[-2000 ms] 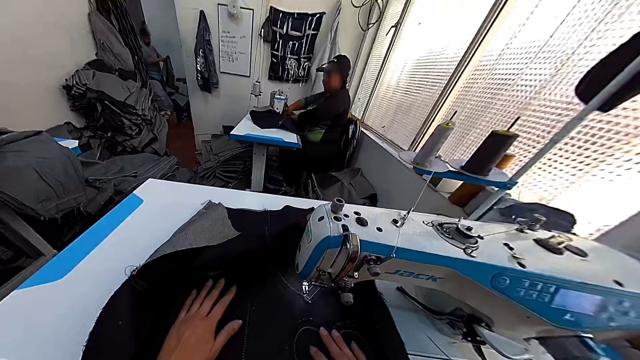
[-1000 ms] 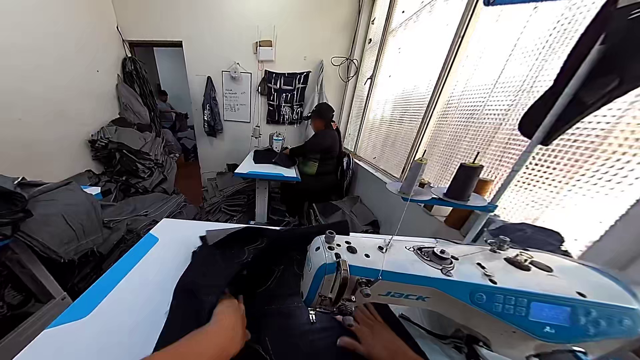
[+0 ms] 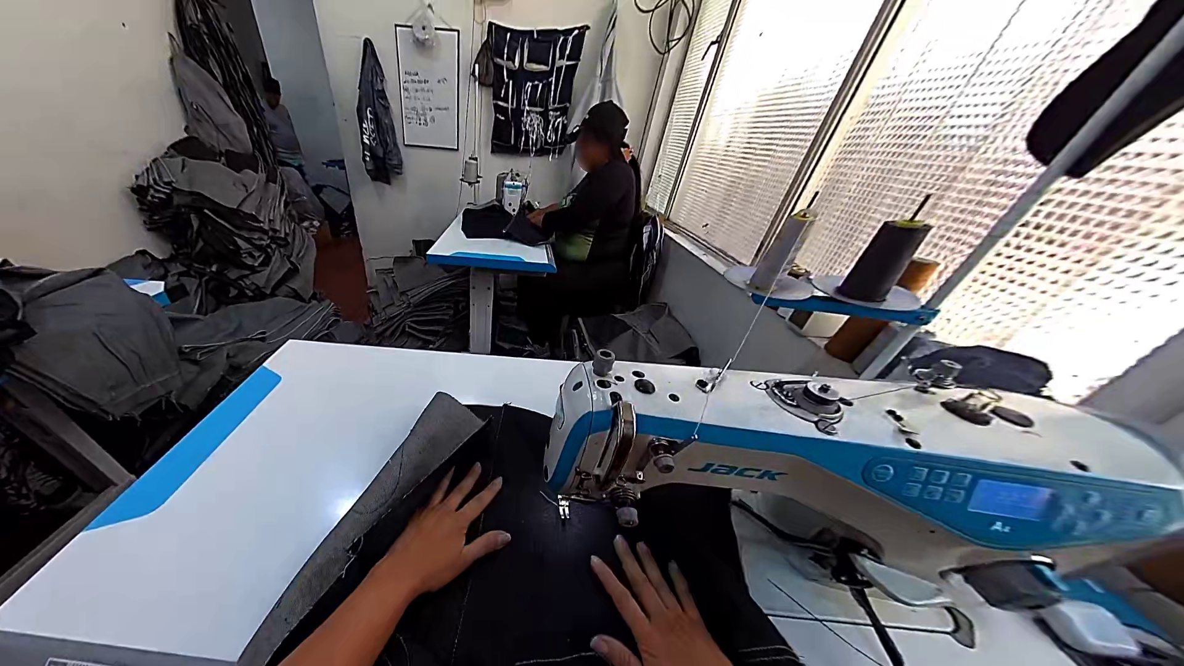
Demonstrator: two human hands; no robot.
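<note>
Dark denim fabric (image 3: pixel 518 573) lies over the white table and under the head of a Jack sewing machine (image 3: pixel 740 462). My left hand (image 3: pixel 444 536) rests flat on the cloth, left of the presser foot (image 3: pixel 564 507), with its fingers spread. Right of and nearer than the foot, my right hand (image 3: pixel 652 601) is also laid flat with fingers apart. Neither hand grips anything. Along the left side the cloth is turned over, showing its grey underside. Thread runs from a light cone (image 3: pixel 783 254) down to the machine.
A dark thread cone (image 3: pixel 885 262) stands on the blue-edged stand. The sewing table (image 3: pixel 370 407) has a blue edge. Ahead, a co-worker (image 3: pixel 597 203) sits at another machine table (image 3: pixel 490 254). Grey garment piles (image 3: pixel 222 222) fill the left side. Windows line the right wall.
Both hands now lie flat and spread on the cloth; one second ago the left was nearer the body and less spread. The fabric's left side now shows a broad turned-over grey edge.
</note>
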